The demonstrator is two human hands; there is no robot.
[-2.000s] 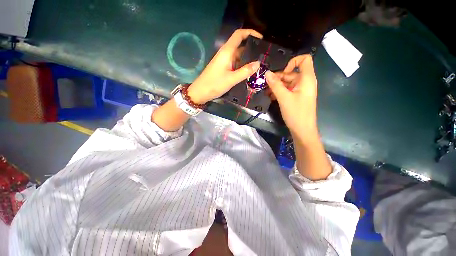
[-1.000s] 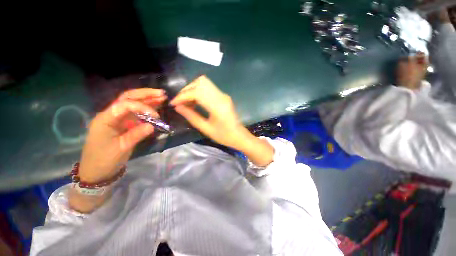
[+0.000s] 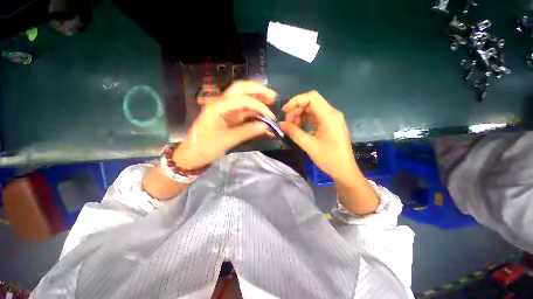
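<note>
My left hand holds a thin watch head on edge, with its shiny metal rim showing, above the bench's front edge. My right hand is just to the right, its thumb and forefinger pinched close to the watch head's edge. Whether a small part is between those fingers cannot be told. The black fixture plate lies behind my left hand, with a red laser line on it. The watch head's face is turned out of view.
A white paper slip lies behind my hands. A pale green ring lies left of the plate. Shiny metal parts are heaped at the right. Blue bins stand below the bench edge. Another person's grey sleeve is at the right.
The watch head was flat over the plate two seconds ago; it has been lifted off and tilted on edge, nearer my body. The camera view has also swung.
</note>
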